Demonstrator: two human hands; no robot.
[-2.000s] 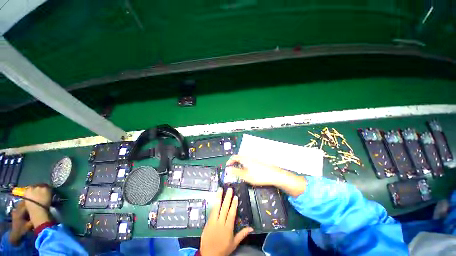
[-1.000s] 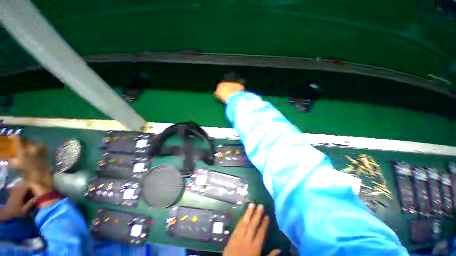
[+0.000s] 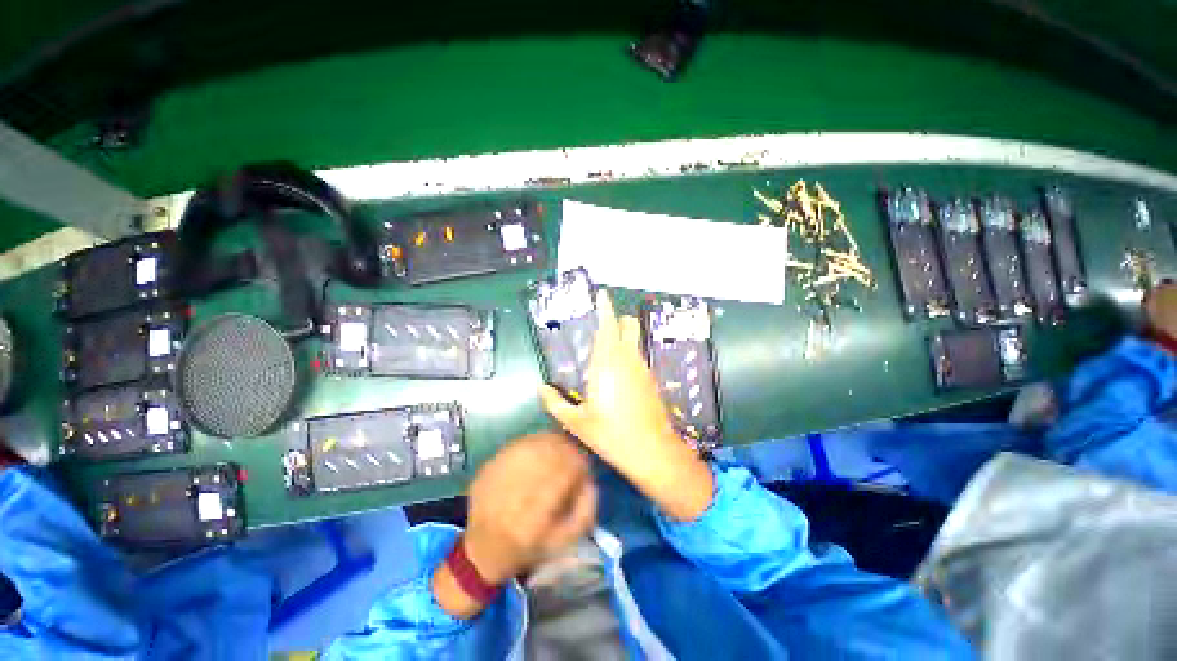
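A dark phone body (image 3: pixel 562 316) lies tilted in front of me, with a silver and white patch at its far end. My right hand (image 3: pixel 617 394) grips it by its right side and near end, covering its lower part. A second phone body (image 3: pixel 684 368) lies just right of it, partly behind my right hand and wrist. My left hand (image 3: pixel 532 497), with a dark red wrist band, is raised near my body, curled and blurred; whether it holds something cannot be told.
A white sheet (image 3: pixel 671 252) lies beyond the phones, with a pile of thin gold strips (image 3: pixel 820 239) to its right. Phone bodies stand in a row (image 3: pixel 987 258) at right; more lie left around a round pad (image 3: pixel 236 375) and head strap (image 3: pixel 278 245). Coworkers' blue sleeves show on both sides.
My right arm has come back from the green conveyor to the bench and now grips a phone body. My left hand has lifted off the bench towards my body. The view has shifted.
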